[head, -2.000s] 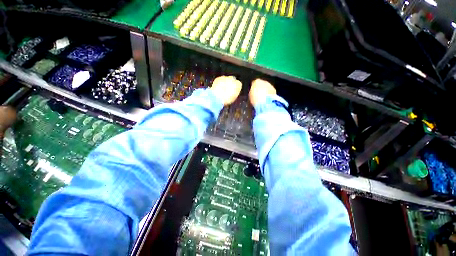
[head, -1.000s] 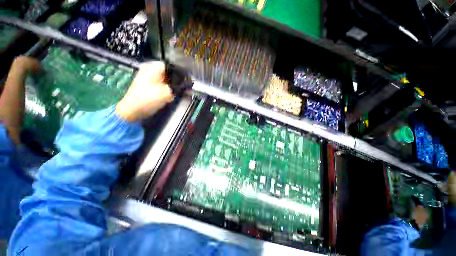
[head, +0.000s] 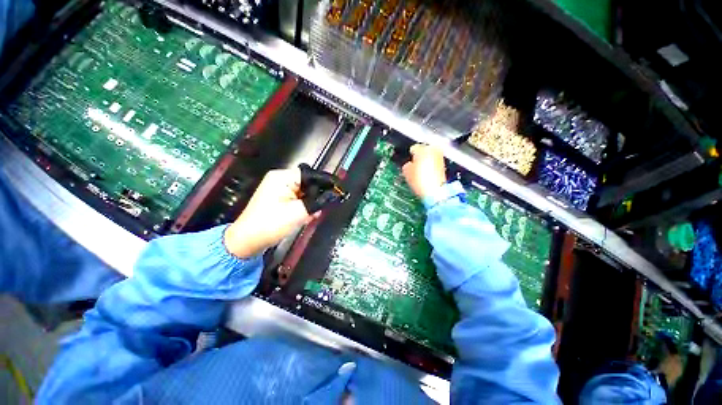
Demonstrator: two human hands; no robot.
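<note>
A large green circuit board [head: 368, 273] lies in its black carrier in front of me. My left hand [head: 273, 210] is over the carrier's left side. Its black-covered fingertips are bent together, with a small orange-brown component [head: 340, 191] showing at them. My right hand [head: 426, 170] is at the board's far left edge, fingers bent down close to the board. Whether it holds anything cannot be told. My right sleeve hides part of the board. Clear stacked trays with orange-brown parts [head: 412, 59] stand behind the rail.
Another green board [head: 134, 119] lies at the left. A metal rail [head: 380, 115] runs behind the boards. Cream parts [head: 504, 138], blue-violet parts [head: 567, 179] and silver-grey parts [head: 571, 125] lie in bins behind it. Another person's blue sleeve [head: 621, 387] shows at the lower right.
Both hands were at the trays two seconds ago. My left hand then was over the rail at the left and has come down beside the board. My right hand is now over the board.
</note>
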